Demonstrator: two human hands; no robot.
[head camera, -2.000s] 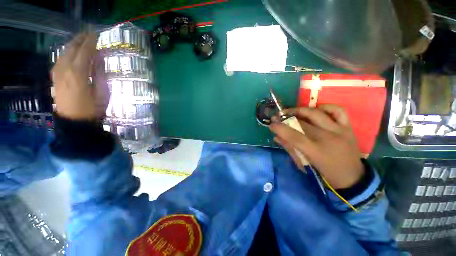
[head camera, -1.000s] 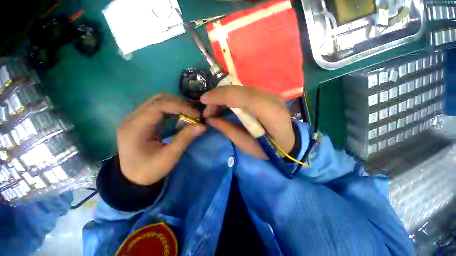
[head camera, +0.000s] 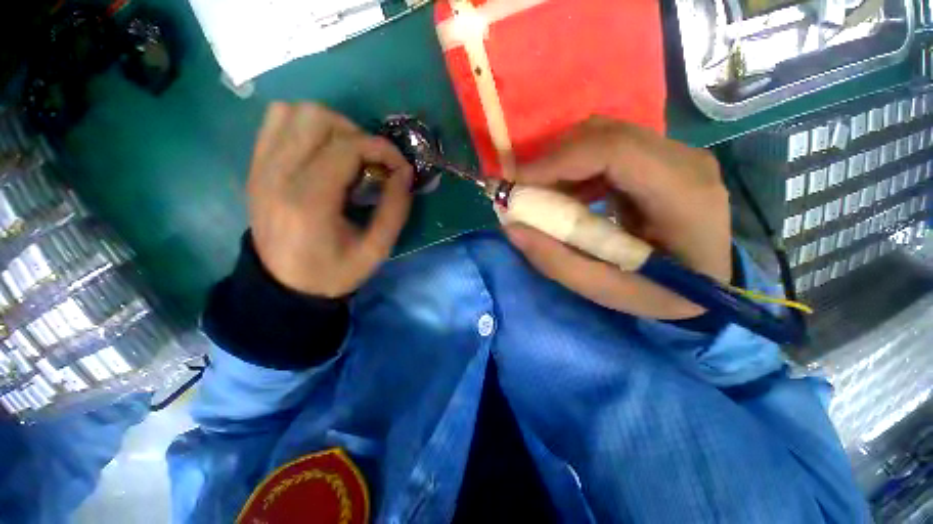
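The soldering iron (head camera: 578, 223) has a cream-wrapped grip, a dark blue handle end and a yellow wire alongside. My right hand (head camera: 639, 215) holds it like a pen, with its thin metal tip pointing left at the round black unit (head camera: 411, 143) on the green mat. My left hand (head camera: 325, 205) is at the unit's left side, with thumb and forefinger pinching a small wired component (head camera: 374, 174) at the unit's edge. The fingers hide most of the component. Whether the tip touches the unit is too small to tell.
The red pad (head camera: 573, 82) with cream tape lies beyond my right hand. A white sheet (head camera: 276, 36) is at the far side. Dark units (head camera: 148, 51) cluster far left. A metal tray (head camera: 716, 100) is far right. Blister trays (head camera: 72, 297) stand left, and more trays (head camera: 834, 194) stand right.
My left hand has gone from the tray to near my right hand, then forward to the unit with the component. The iron has swung so its tip points left at the unit. The view has shifted.
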